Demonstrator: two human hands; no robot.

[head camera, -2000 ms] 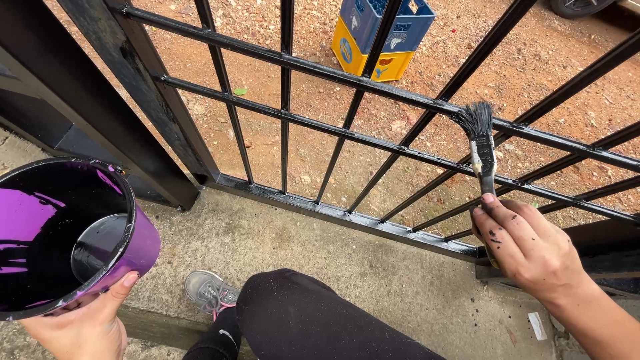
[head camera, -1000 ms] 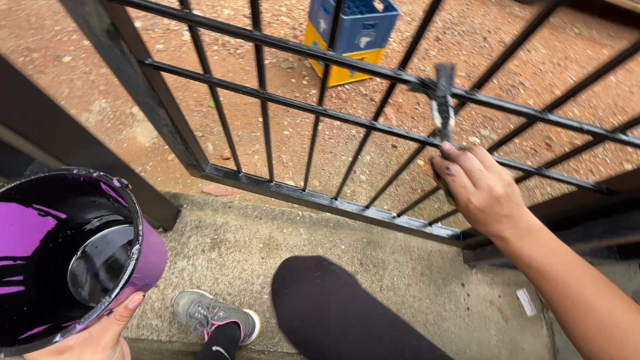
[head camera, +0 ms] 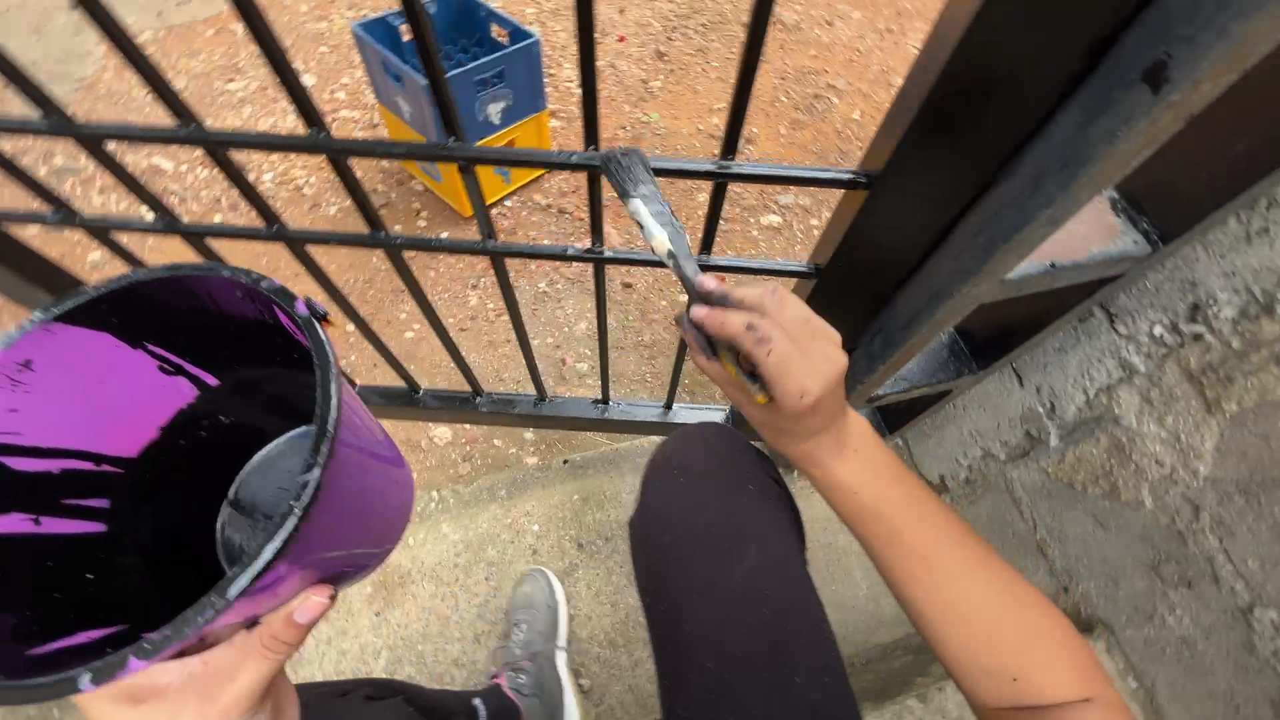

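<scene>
My left hand (head camera: 235, 655) holds a purple plastic bucket (head camera: 375, 480) at the lower left, tilted so its paint-streaked inside shows, with black paint at the bottom. In my right hand (head camera: 775, 355) is a paintbrush (head camera: 655, 225), its handle gripped and its dark bristles against the upper horizontal rail (head camera: 540, 158) of a black metal gate. Pale marks show on the ferrule, and dark paint spots my fingers. Below runs a second rail (head camera: 540, 250), crossed by upright bars, and the bottom rail (head camera: 560, 410) lies lower still.
A blue crate (head camera: 500, 85) stacked on a yellow crate (head camera: 520, 150) stands on gravelly ground beyond the bars. A black post (head camera: 950, 130) and a rough concrete wall (head camera: 1120, 420) are at the right. My knee (head camera: 725, 510) and a grey shoe (head camera: 535, 630) are below.
The view has shifted strongly towards the gate's right end. The brush now touches the upper rail near the right post; both hands still hold what they held.
</scene>
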